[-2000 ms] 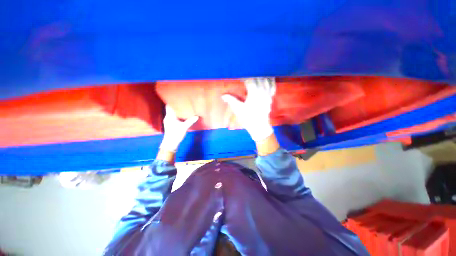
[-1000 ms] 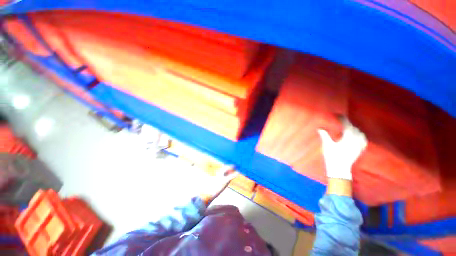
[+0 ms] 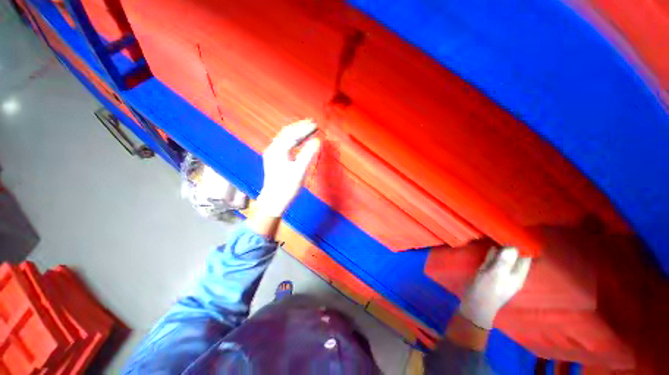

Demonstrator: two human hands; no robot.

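Note:
Stacks of red sheets (image 3: 381,198) lie on a rack shelf behind a blue shelf beam (image 3: 359,256). My left hand (image 3: 286,165), in a white glove, is at the front face of the stack, thumb and fingers apart, near a gap between two stacks. My right hand (image 3: 495,286), also gloved, has its fingers curled at the right corner of the stack, beside another red stack (image 3: 557,293). Whether its fingertips grip a sheet is hidden.
A blue beam (image 3: 528,102) arches above the shelf. A blue upright (image 3: 95,44) stands at upper left. Crumpled clear wrap (image 3: 209,190) lies low by the rack. Red compartment trays (image 3: 44,315) stand on the grey floor (image 3: 95,183) at lower left.
My left hand has risen from below the beam to the stack's front. My right hand has moved down to the stack's right corner. The view has shifted along the rack.

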